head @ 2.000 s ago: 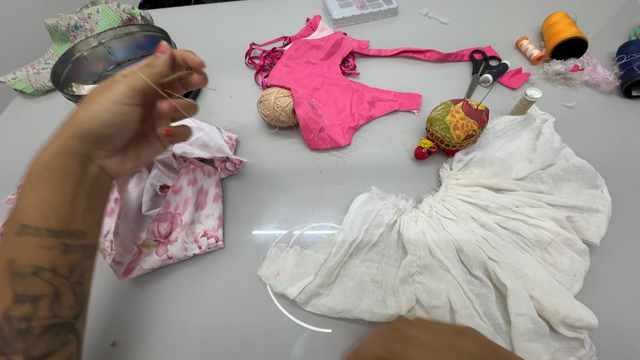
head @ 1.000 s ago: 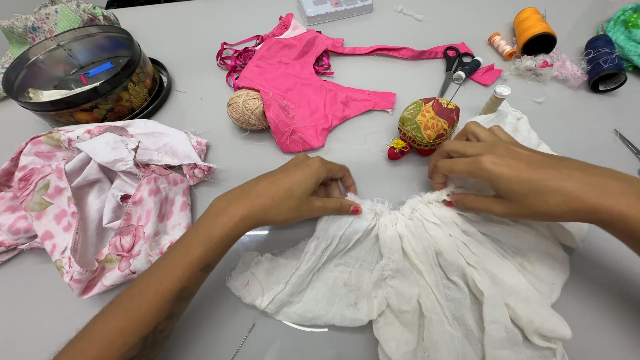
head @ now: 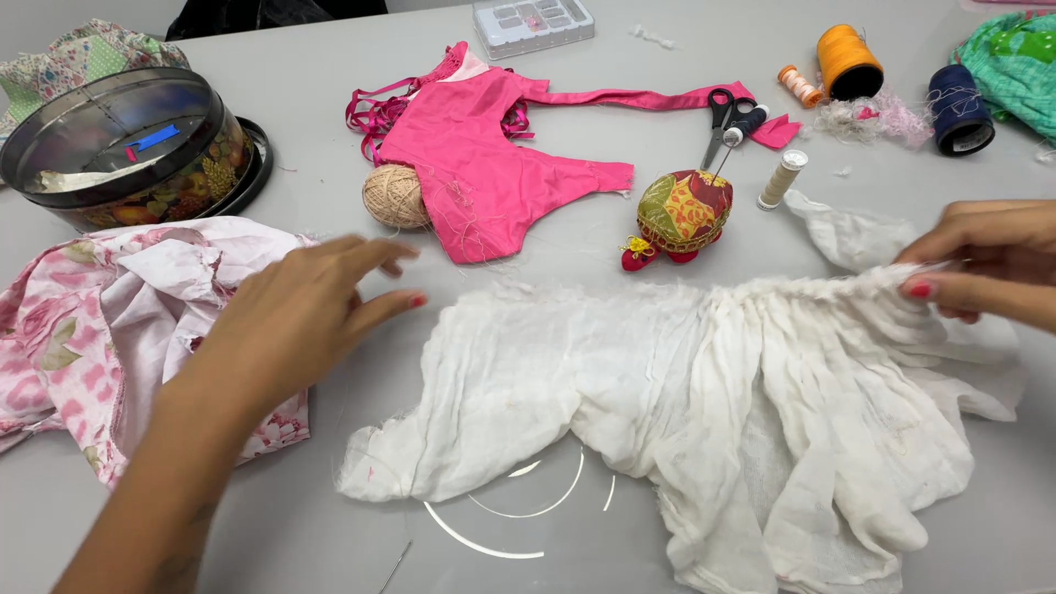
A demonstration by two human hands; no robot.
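White gauzy cloth (head: 742,396), gathered along its frayed upper edge, lies across the grey table. At the right, my right hand (head: 982,264) pinches that gathered edge between thumb and fingers. My left hand (head: 305,305) is raised left of the cloth, fingers apart and holding nothing, over the edge of a pink floral fabric piece (head: 58,330). Beyond the white cloth sits a patchwork pincushion (head: 685,206) with a pin or needle in it. A cream thread spool (head: 782,180) stands beside it. Near the front edge lies a needle (head: 396,568).
A round tin (head: 124,194) stands back left. Behind the cloth are pink satin fabric (head: 470,140), a beige yarn ball (head: 393,196), black scissors (head: 716,124) and a plastic case (head: 532,26). Orange (head: 848,62) and navy (head: 959,111) thread cones lie back right, by green fabric (head: 1011,70).
My left hand has let go of the gathered edge and moved left. My right hand, still on the edge, has moved right, and the cloth's top is spread wider.
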